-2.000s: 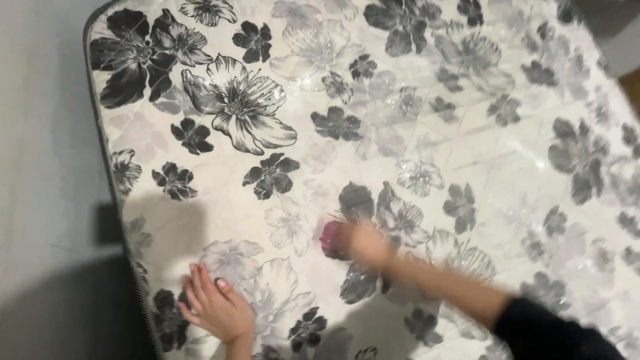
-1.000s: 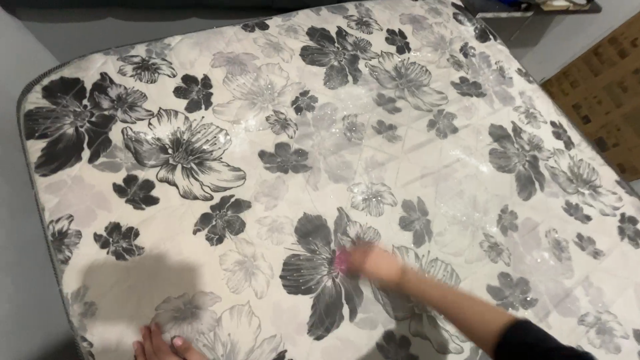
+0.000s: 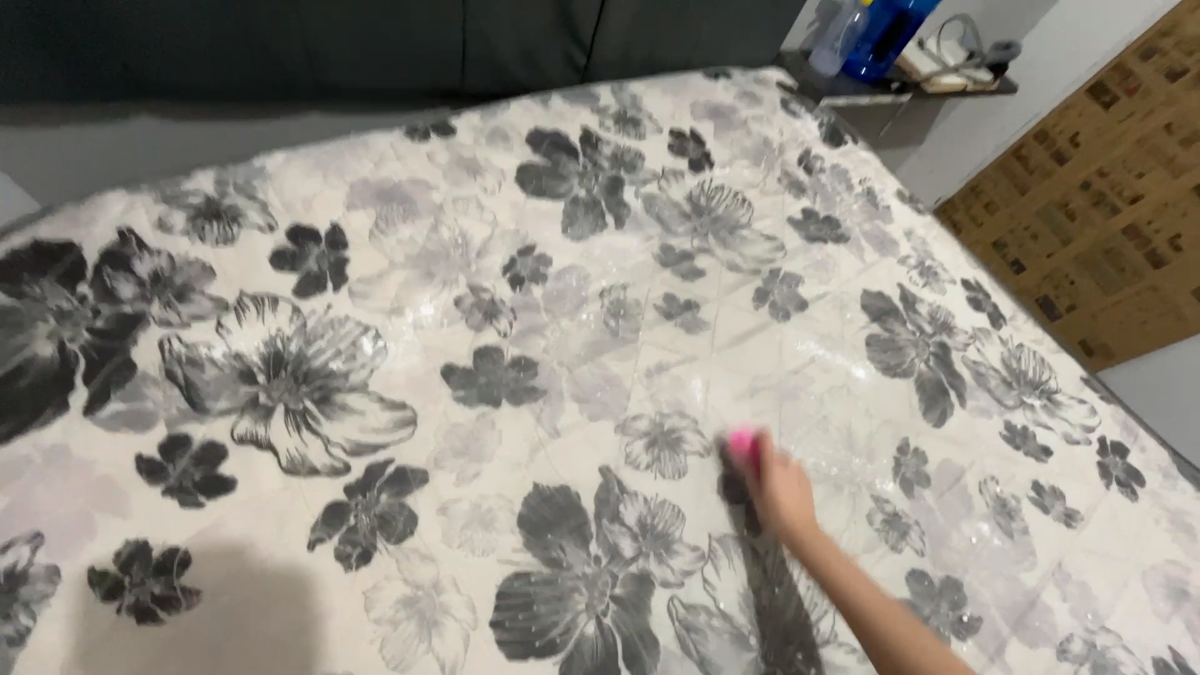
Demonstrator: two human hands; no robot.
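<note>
My right hand (image 3: 783, 487) reaches in from the lower right, its fingers closed on a small pink object (image 3: 745, 444); blur hides what kind of thing it is. The hand and the pink object are at or just over a mattress (image 3: 581, 375) with a floral pattern in black, grey and pale purple on off-white. Shiny, wet-looking patches show on the mattress around the hand and across its middle. My left hand is out of view.
A dark padded headboard (image 3: 394, 47) stands behind the mattress. At the back right, a small shelf (image 3: 858, 92) holds a blue bottle (image 3: 881, 37), a clear bottle (image 3: 839, 39) and a cable. A brown patterned panel (image 3: 1097, 197) is at the right.
My left hand, on the mattress in the earlier frames, has left the view. My right hand still holds the pink object and has moved farther up the mattress. The view has tilted toward the headboard.
</note>
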